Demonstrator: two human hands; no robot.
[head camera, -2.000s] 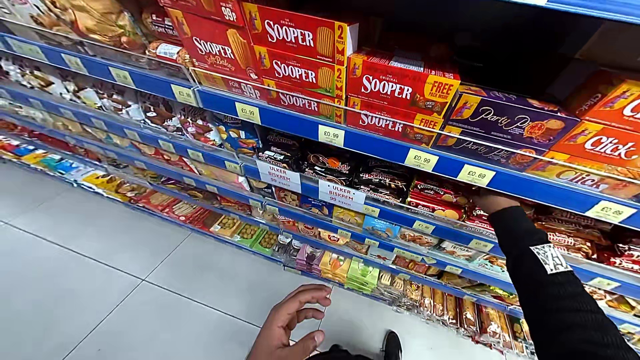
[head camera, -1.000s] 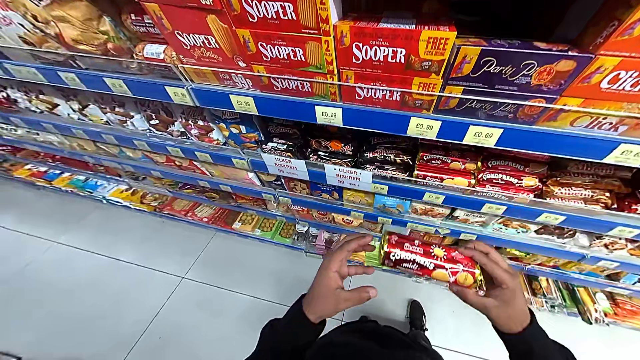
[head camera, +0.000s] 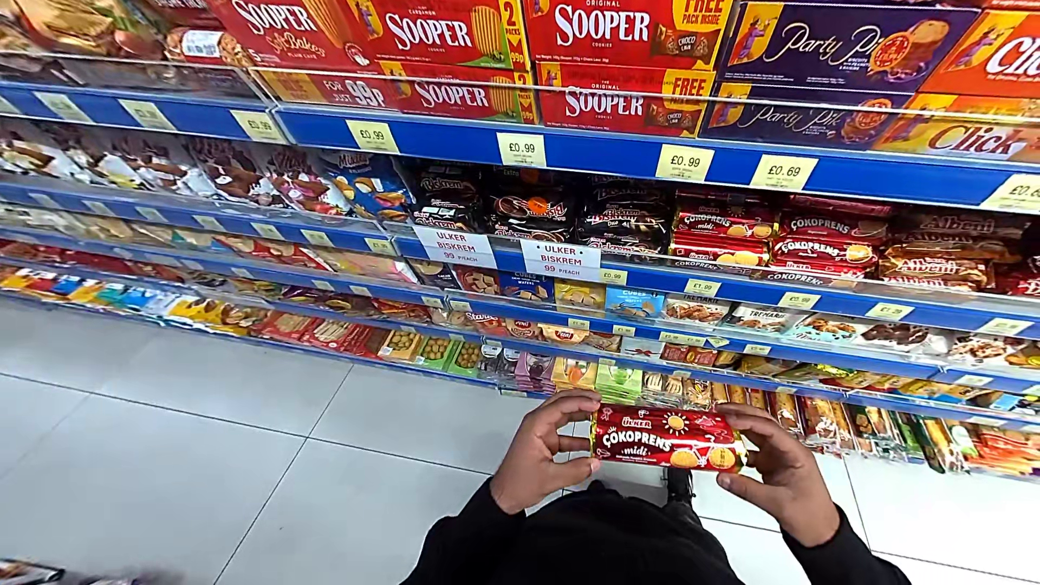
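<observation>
A red Ülker Çokoprens midi biscuit roll (head camera: 668, 439) lies level between my two hands, printed side up, in front of my body. At its left end are the thumb and fingers of my left hand (head camera: 552, 451). My right hand (head camera: 778, 471) grips the right end, fingers over the top edge and thumb below. Beyond the roll, matching red Çokoprens packs (head camera: 723, 229) are stacked on a middle shelf, beside dark Biskrem packs (head camera: 621, 215) and brown Albeni packs (head camera: 938, 252).
Blue-edged shelves (head camera: 601, 150) with price tags run across the view. Red Sooper boxes (head camera: 626, 36) and purple Party boxes (head camera: 837, 45) fill the upper shelf. Grey floor tiles (head camera: 382, 520) spread below, and a dark shoe (head camera: 679, 485) shows under the roll.
Two seconds ago my right hand was at the shelf and my left was bare. One second ago the roll was between both hands, where it remains.
</observation>
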